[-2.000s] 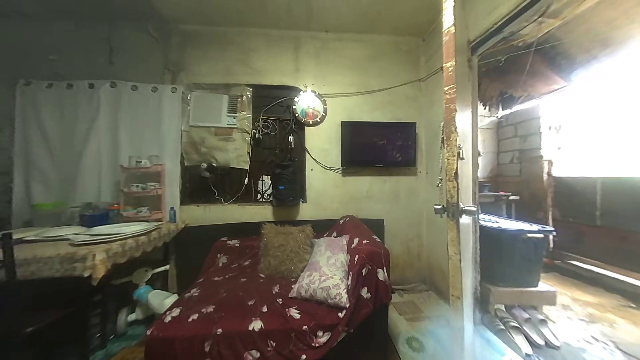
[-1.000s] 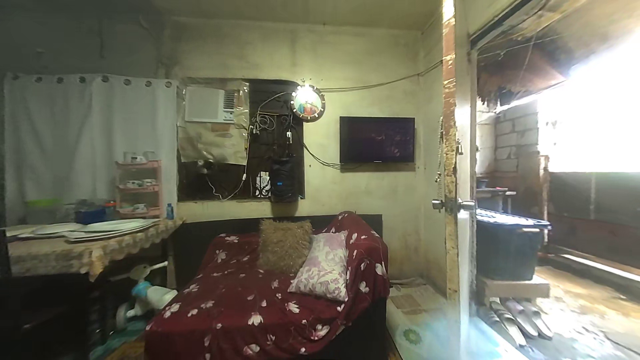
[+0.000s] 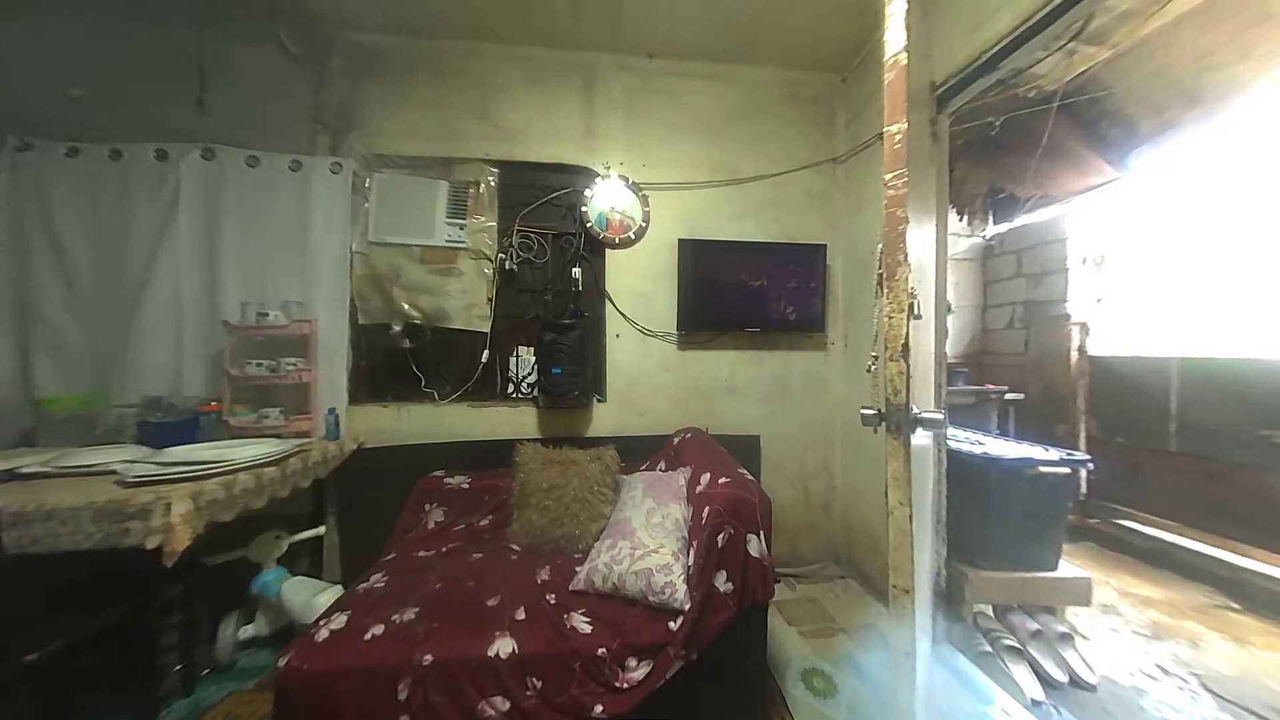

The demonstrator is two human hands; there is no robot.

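Observation:
Neither of my hands shows in the head view. In the middle stands a sofa under a dark red floral cover [image 3: 450, 610]. On it a shaggy brown cushion [image 3: 562, 495] leans beside a pale patterned cushion [image 3: 640, 540]. A flat television [image 3: 752, 286] hangs on the wall to the right, its screen dark. Left of it are a round clock [image 3: 615, 210], a black speaker [image 3: 566, 365] and a window air conditioner [image 3: 408, 210] with loose cables. White plates [image 3: 220, 455] lie on a table with a lace-edged cloth [image 3: 210, 500] at the left.
An open door's edge [image 3: 897, 300] with a metal knob [image 3: 930, 419] stands at the right. Beyond it, a dark lidded plastic bin [image 3: 1010, 500] rests on a block above several sandals [image 3: 1020, 650]. A pink shelf rack [image 3: 268, 378] and a white and blue plastic ride-on toy [image 3: 290, 595] are at the left.

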